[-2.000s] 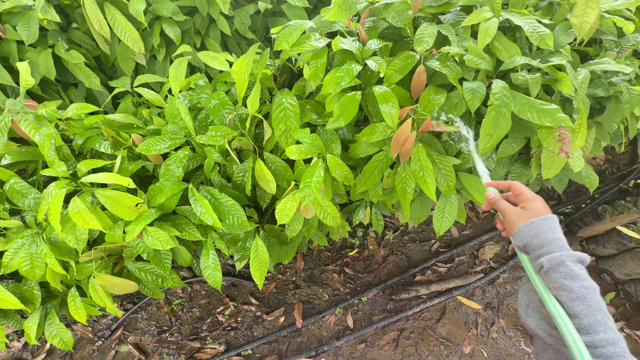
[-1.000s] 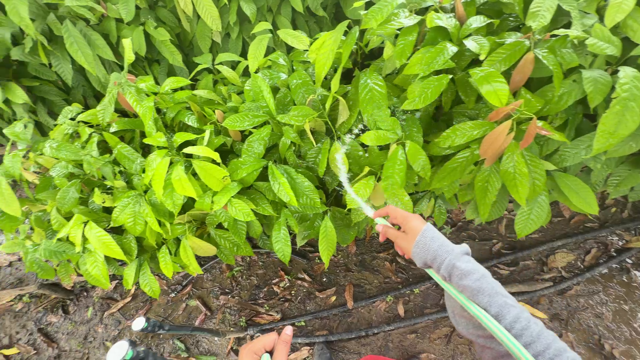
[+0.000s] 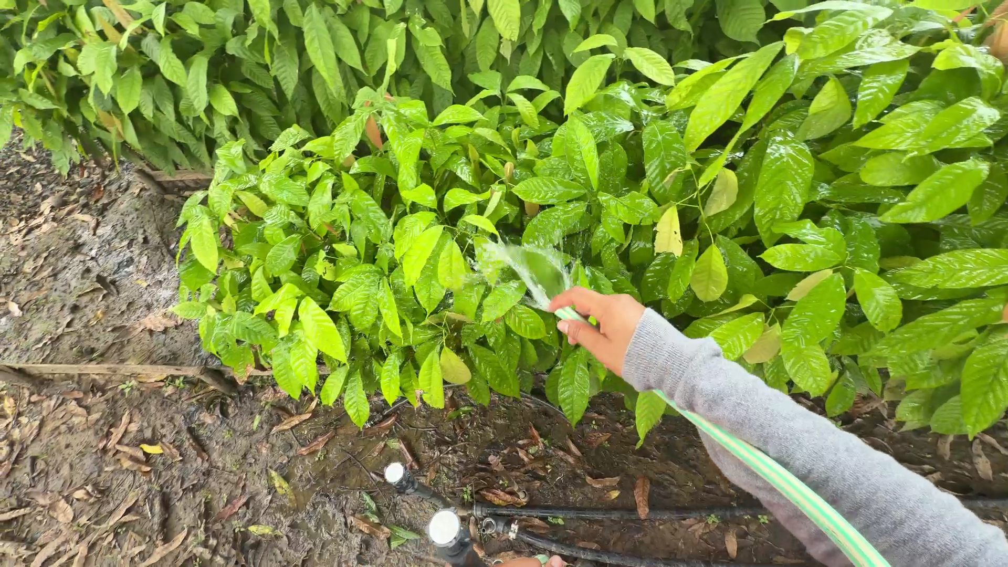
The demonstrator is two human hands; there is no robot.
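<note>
My right hand (image 3: 600, 324) grips the end of a green-and-white striped garden hose (image 3: 787, 480), which runs back under my grey sleeve. Water (image 3: 535, 272) sprays from the hose end in a fan toward the left. It falls on the leafy green seedlings (image 3: 354, 252), whose leaves glisten on the right. Only the fingertips of my left hand (image 3: 535, 561) show at the bottom edge; what they hold is out of view.
Two black pipe fittings with white tops (image 3: 445, 528) stand at the bottom, joined to black irrigation pipes (image 3: 630, 513) along the muddy ground. A wooden strip (image 3: 110, 369) lies at the left. Dry leaves (image 3: 642, 498) litter the soil.
The view has shifted left along the plants. My right hand with the hose has moved left over the seedlings, and the spray has widened into a fan. The left hand has mostly dropped out of view.
</note>
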